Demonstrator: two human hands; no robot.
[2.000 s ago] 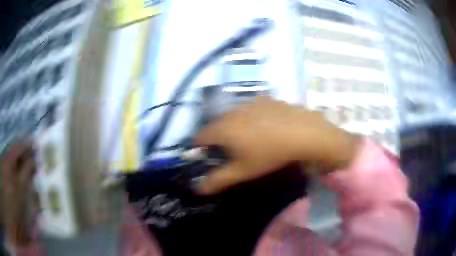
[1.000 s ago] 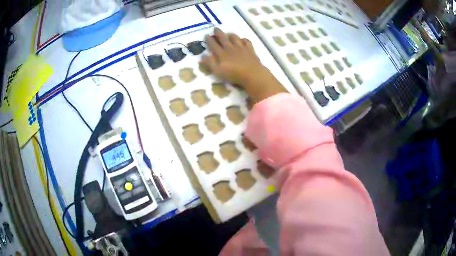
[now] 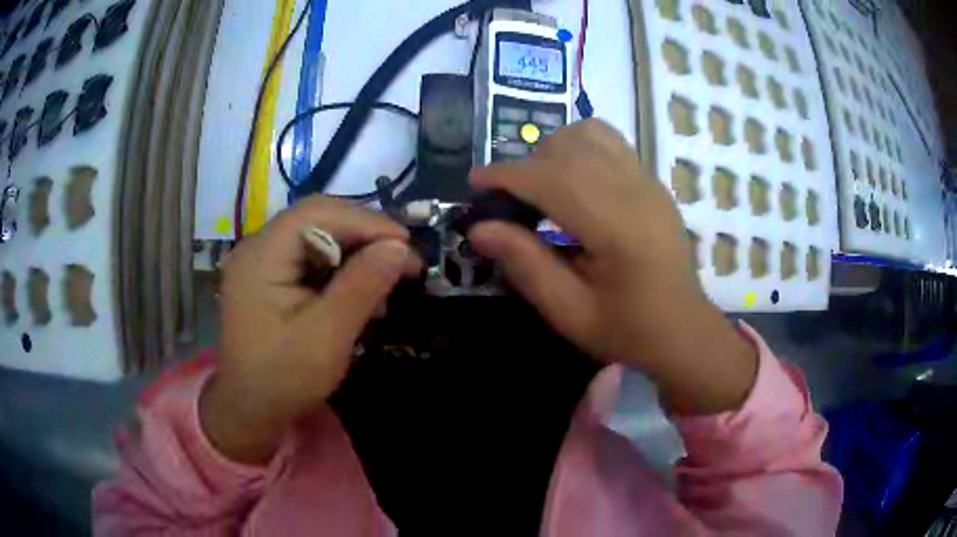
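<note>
My left hand (image 3: 299, 304) is at the left of the silver test fixture (image 3: 451, 275) on the bench's front edge. A small white plug (image 3: 321, 248) shows between its fingers, and its fingertips are by a small dark piece (image 3: 424, 250) at the fixture. My right hand (image 3: 603, 246) grips a black part (image 3: 506, 209) just above the fixture; the fingers partly hide both. The grey handheld meter (image 3: 530, 79) lies behind, its display lit and its lower end hidden by my right hand. A dark-grey rounded piece (image 3: 448, 131) lies left of the meter.
A foam tray (image 3: 94, 147) with black units behind and bare pockets in front is at left, beside stacked tan edges (image 3: 173, 157). Another tray (image 3: 750, 226) with tan pockets is at right, and a further one (image 3: 876, 136) holds a few black units. A black strap (image 3: 362, 105) curves behind.
The view has swung back to the fixture. My right hand has come from the foam tray to the fixture and now holds a black part. My left hand has come into view beside it.
</note>
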